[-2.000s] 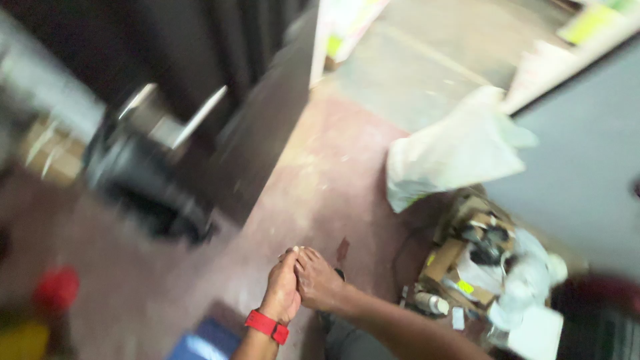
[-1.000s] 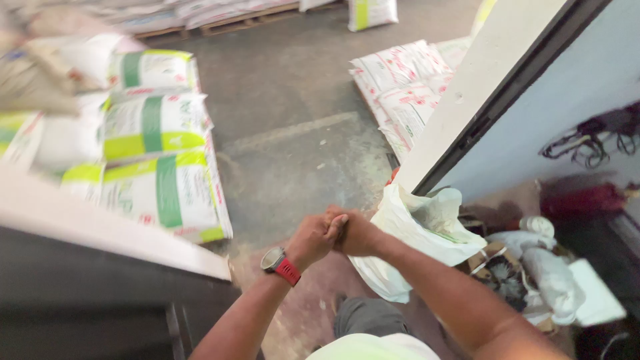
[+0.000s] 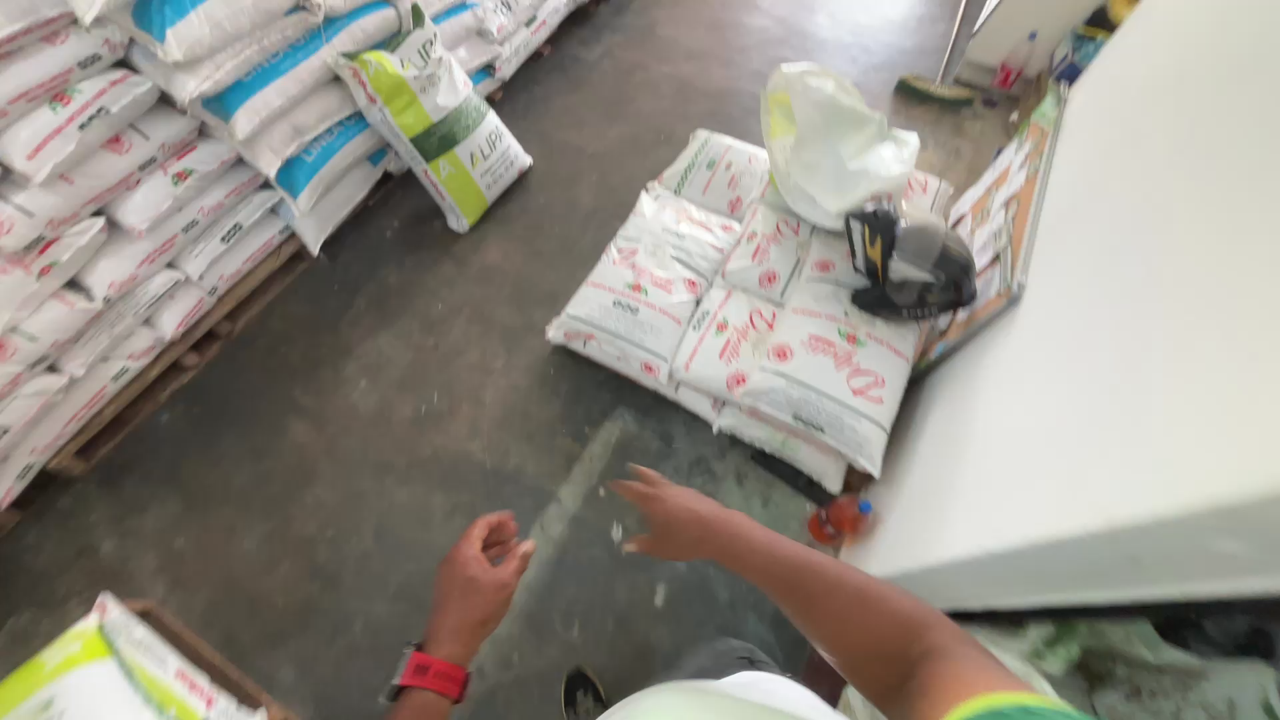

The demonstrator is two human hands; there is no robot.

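My left hand (image 3: pixel 478 580) hangs over the grey floor with its fingers loosely curled and nothing in them; a watch on a red strap (image 3: pixel 430 676) circles that wrist. To its right, my right hand (image 3: pixel 665 515) is held apart from it, fingers spread and empty. Beyond both hands lies a low stack of white sacks with red print (image 3: pixel 790 350). A black motorcycle helmet (image 3: pixel 915 265) and a translucent white plastic bag (image 3: pixel 835 145) rest on that stack.
Sacks are piled on a wooden pallet (image 3: pixel 190 355) at left, with a green-and-white sack (image 3: pixel 445 130) leaning there. A white wall (image 3: pixel 1110 400) bounds the right; an orange bottle (image 3: pixel 840 520) lies at its base. A broom head (image 3: pixel 935 92) is farther off.
My hands, clasped together in both earlier frames, have come apart. The view has moved through the doorway to the area with stacked sacks.
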